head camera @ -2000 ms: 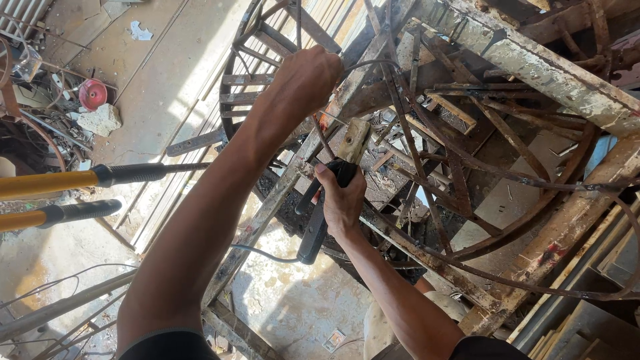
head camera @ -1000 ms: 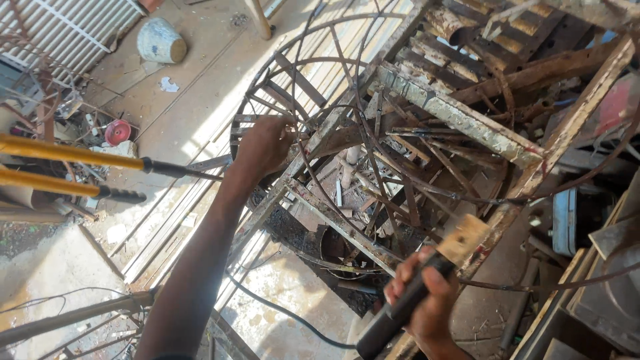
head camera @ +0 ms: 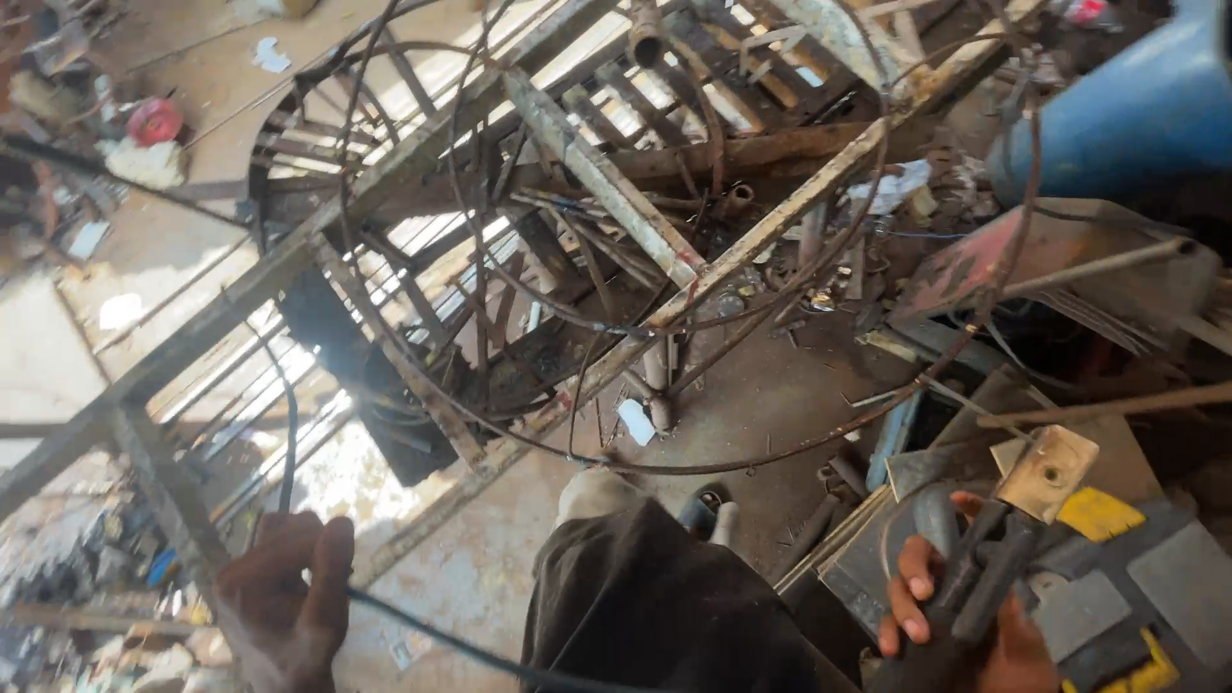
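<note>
My left hand (head camera: 284,587), at the lower left, is closed around a dark cable (head camera: 452,635) that runs off toward the bottom edge. At the lower right my right hand (head camera: 919,587) grips a black-handled welding electrode holder (head camera: 982,577) with a worn, light-coloured block (head camera: 1049,472) at its jaw end. No rod is visible in the jaws. Between and beyond my hands lies a rusty ladder-like metal frame (head camera: 597,183). Thin curved metal rods (head camera: 751,465) loop over it, and a round slatted metal piece (head camera: 260,164) sits at its far left.
A blue barrel (head camera: 1116,115) stands at the upper right above a reddish metal sheet (head camera: 982,255). Scrap and a yellow-and-grey item (head camera: 1097,515) lie near my right hand. My covered leg (head camera: 645,597) is below the frame. A red round object (head camera: 154,121) is at the upper left.
The left hand has left the round slatted piece and now holds the cable. My right hand has moved rightward, away from the frame, with the holder. The view has shifted right.
</note>
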